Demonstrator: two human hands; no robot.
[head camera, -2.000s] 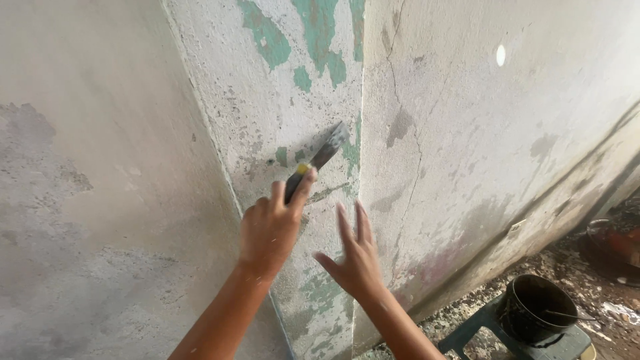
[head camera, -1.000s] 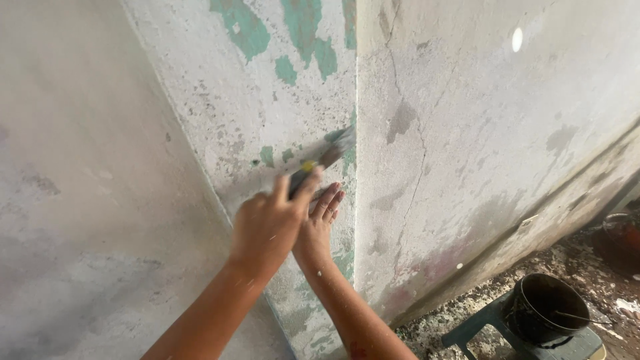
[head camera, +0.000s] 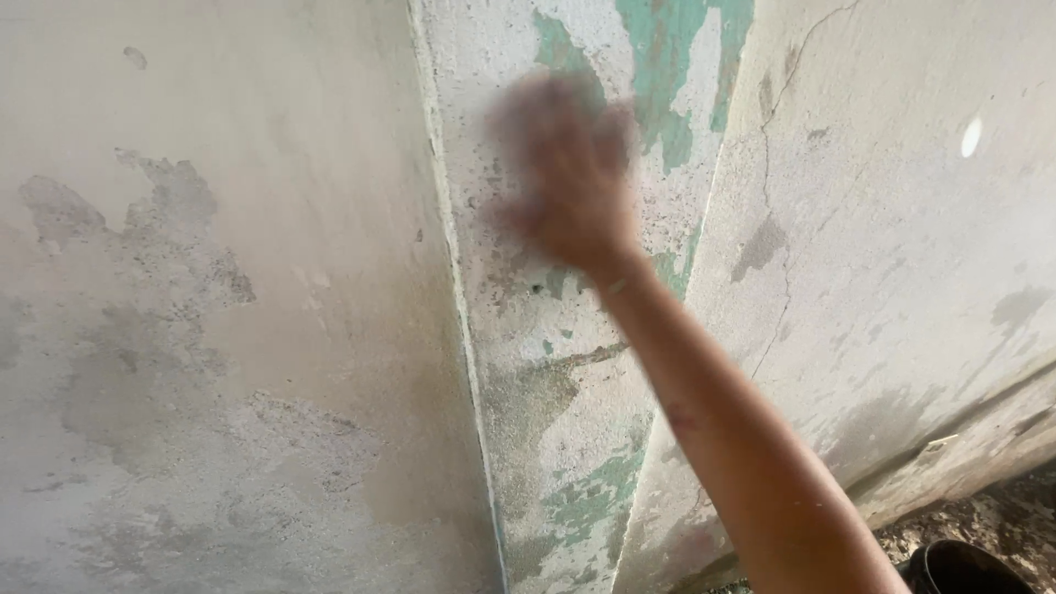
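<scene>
My right hand (head camera: 569, 169) reaches up from the lower right over the upper part of a narrow white plaster pillar face (head camera: 594, 388), with patches of green paint (head camera: 660, 66) around it. The hand is strongly blurred; its fingers look spread, and no tool shows in it. Whether the palm touches the plaster cannot be told. My left hand is out of view, and so is the scraper.
A stained plaster wall (head camera: 330, 247) lies left of the pillar face. A cracked wall (head camera: 891, 272) runs off to the right, above a ledge. At the bottom right, a dark bucket (head camera: 961, 569) stands near debris-strewn ground (head camera: 990, 516).
My left hand, holding the scraper against the pillar face in both earlier frames, has left the view. My right hand has moved up the pillar face from below the scraper.
</scene>
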